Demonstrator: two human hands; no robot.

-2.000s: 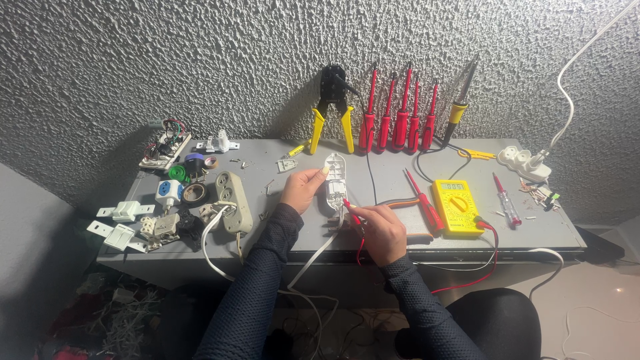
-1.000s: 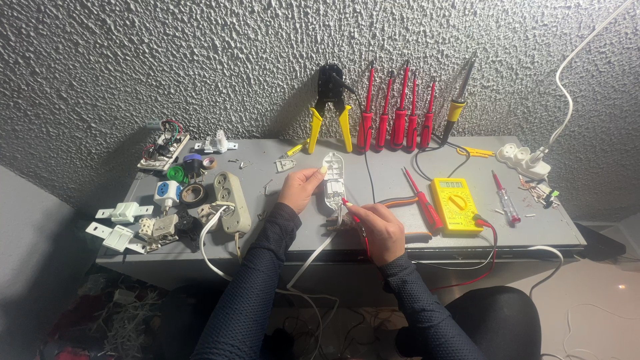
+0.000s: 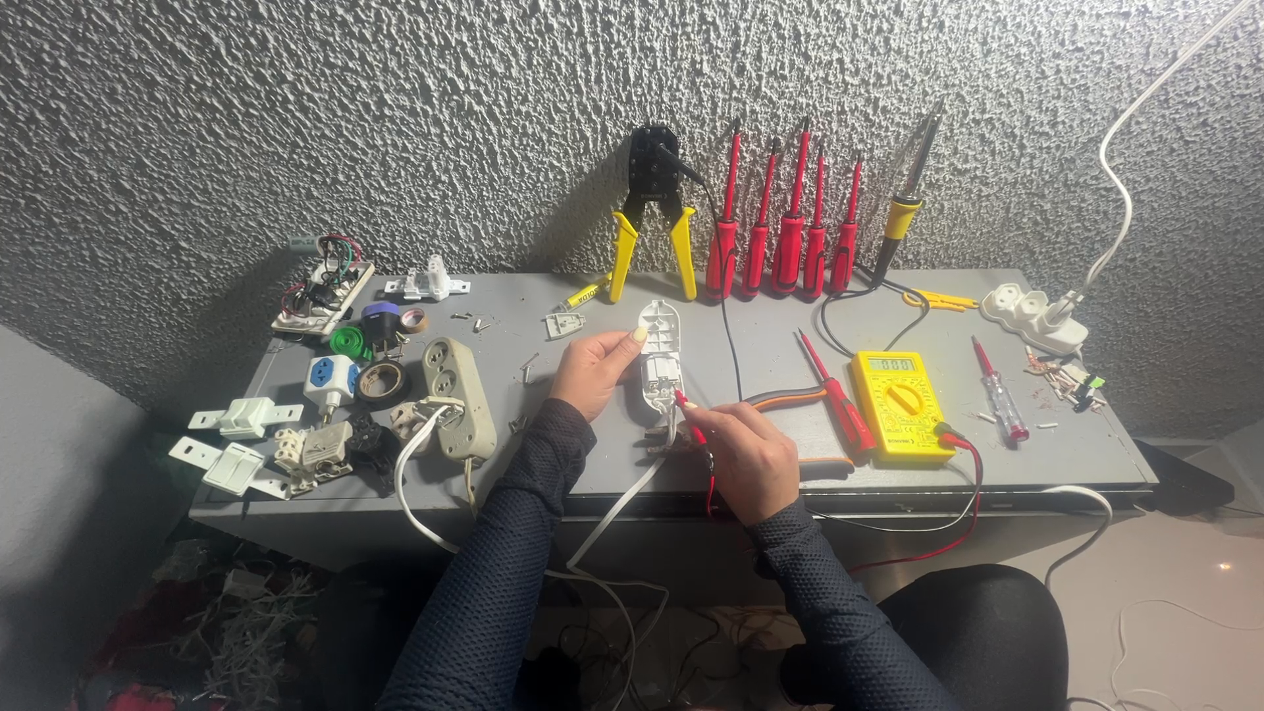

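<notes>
My left hand (image 3: 596,371) grips the left edge of an opened white plastic electrical housing (image 3: 661,341), thumb on its upper part. In my right hand (image 3: 748,456) is a red multimeter probe (image 3: 698,433), its tip at the lower end of the housing, where a white cable (image 3: 632,499) enters. Whether a black probe is there too, I cannot tell. The yellow multimeter (image 3: 901,407) lies to the right with a lit-looking numeric display and a red lead plugged in. Between it and my right hand are a red screwdriver (image 3: 847,415) and orange-and-grey plier handles (image 3: 787,397), partly hidden.
Crimping pliers (image 3: 652,212), several red screwdrivers (image 3: 787,252) and a soldering iron (image 3: 901,217) lean on the rough wall. A grey power strip (image 3: 459,400), tape roll (image 3: 381,381) and sockets crowd the left. At right are a white power strip (image 3: 1032,318), clear-handled tester screwdriver (image 3: 1000,395) and wire scraps.
</notes>
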